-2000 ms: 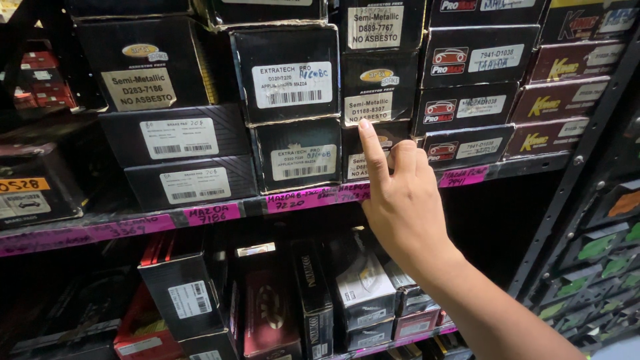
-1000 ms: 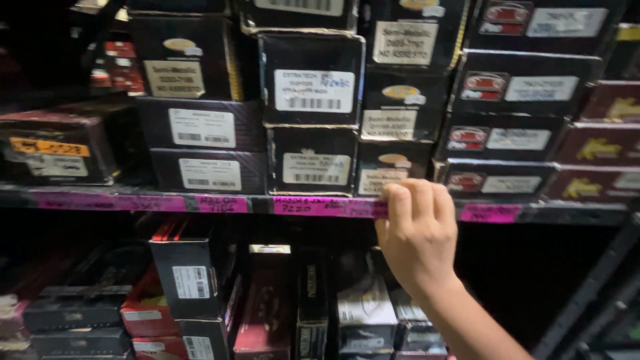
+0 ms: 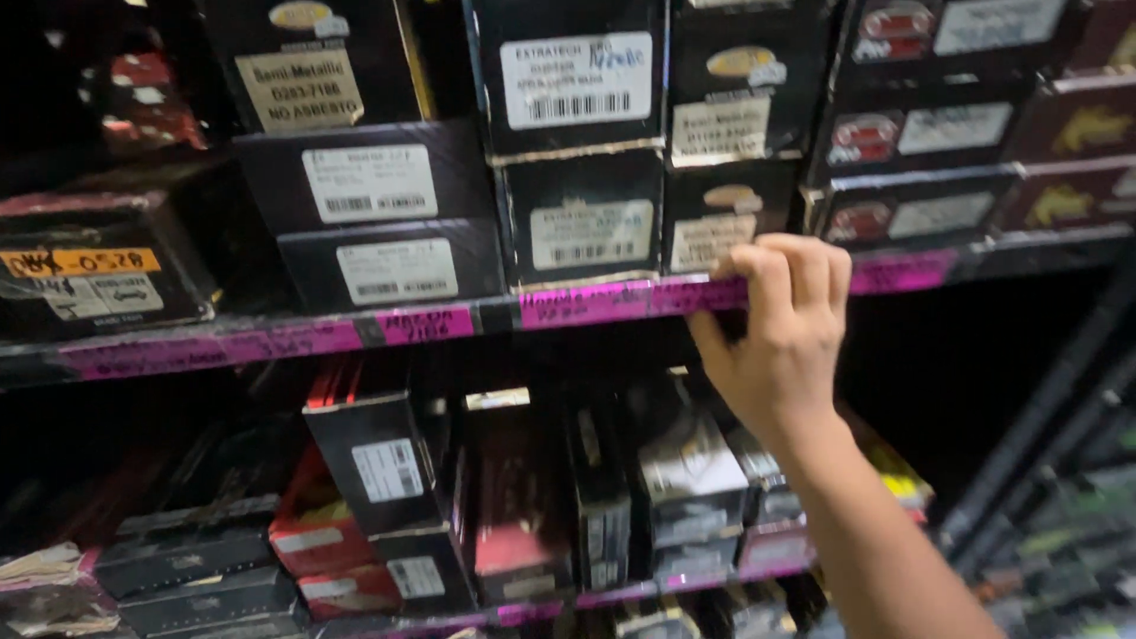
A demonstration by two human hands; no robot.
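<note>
My right hand (image 3: pixel 785 328) is at the front edge of the upper shelf, its fingers bent over the pink label strip (image 3: pixel 581 303) and its thumb beneath the edge. Just behind the fingertips sits a black cardboard box with a tan label (image 3: pixel 713 241), the lowest of a stack. Left of it stand black boxes with white barcode labels (image 3: pixel 592 234); to the right, black boxes bear a red car picture (image 3: pixel 861 222). The fingers hide part of the shelf edge. My left hand is out of view.
On the lower shelf stand black and red boxes (image 3: pixel 333 528), some upright, and a white-topped box (image 3: pixel 697 466). A box with an orange label (image 3: pixel 89 262) lies at the upper left. A metal shelf post (image 3: pixel 1038 435) slants at the right.
Two seconds ago my right index finger pointed at a tan box label; the hand has since moved down to the shelf edge, its fingers now curled there.
</note>
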